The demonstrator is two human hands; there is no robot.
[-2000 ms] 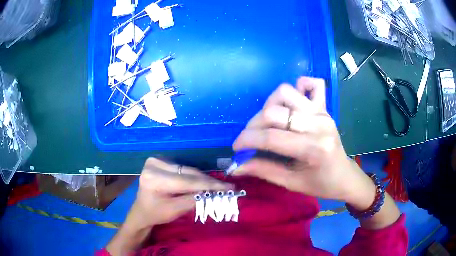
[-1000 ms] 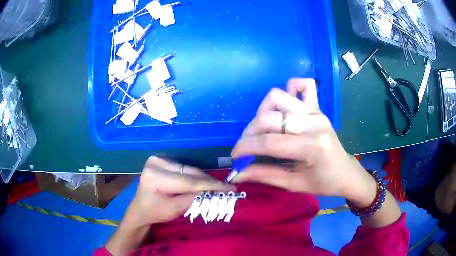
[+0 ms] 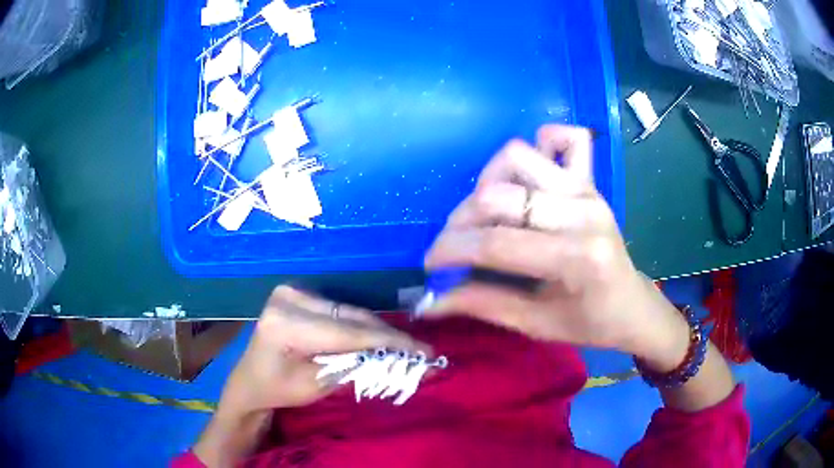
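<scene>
My left hand (image 3: 297,352) holds a row of several tabbed metal rods (image 3: 389,375) over my red clothing. Their small round ends show in a line and the white tabs hang below, fanned towards the left. My right hand (image 3: 539,247) is closed around a blue-handled knife (image 3: 445,280), just above and right of the rods. Its short tip points down-left near the left fingertips and is blurred, so I cannot tell if it touches them. The blue tray (image 3: 393,247) lies behind the hands, with loose tabbed rods (image 3: 285,134) scattered along its left side.
Black-looped scissors (image 3: 732,183) and a pale strip (image 3: 777,146) lie right of the tray, near one loose tabbed rod (image 3: 644,111). A clear box (image 3: 722,46) heaped with rods stands back right. Another clear box (image 3: 23,228) is at the left edge. A gridded pale device (image 3: 818,178) is far right.
The white tabs in my left hand have swung and spread towards the left. My right hand and the knife have shifted only slightly. The scattered rods in the tray look unchanged.
</scene>
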